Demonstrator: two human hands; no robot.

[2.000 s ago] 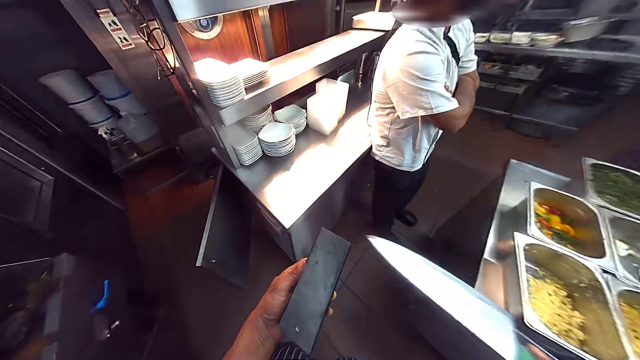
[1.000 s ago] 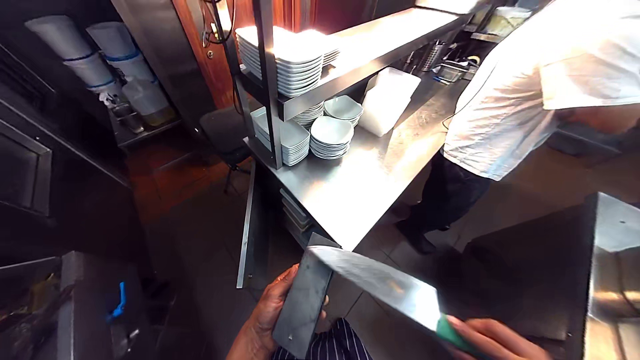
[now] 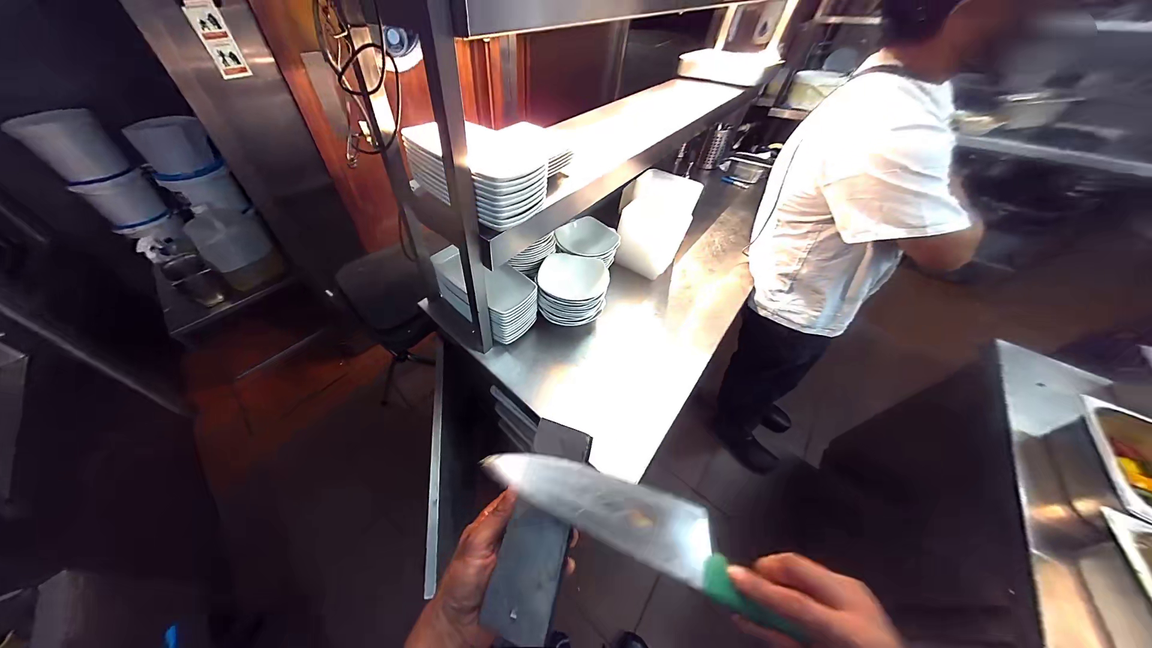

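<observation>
A dark grey sharpening stone (image 3: 525, 571) is held from below by my left hand (image 3: 474, 569), its long face turned up. My right hand (image 3: 810, 598) grips the green handle (image 3: 751, 601) of a chef's knife. The broad steel blade (image 3: 612, 511) lies across the upper part of the stone, its tip pointing left past the stone's edge. Whether the blade touches the stone or hovers just over it, I cannot tell. Most of the left fingers are hidden beneath the stone.
Ahead is a steel counter (image 3: 621, 387) with stacked white bowls (image 3: 573, 286), under a shelf of square plates (image 3: 504, 175). A person in a white shirt (image 3: 846, 207) stands at its right. Food pans (image 3: 1125, 459) sit far right; a black chair (image 3: 382, 297) and white buckets (image 3: 193, 171) are left.
The knife, away from the stone on the right two seconds ago, now crosses it. Since one second ago its tip has passed beyond the stone's left edge. The person in white has shifted.
</observation>
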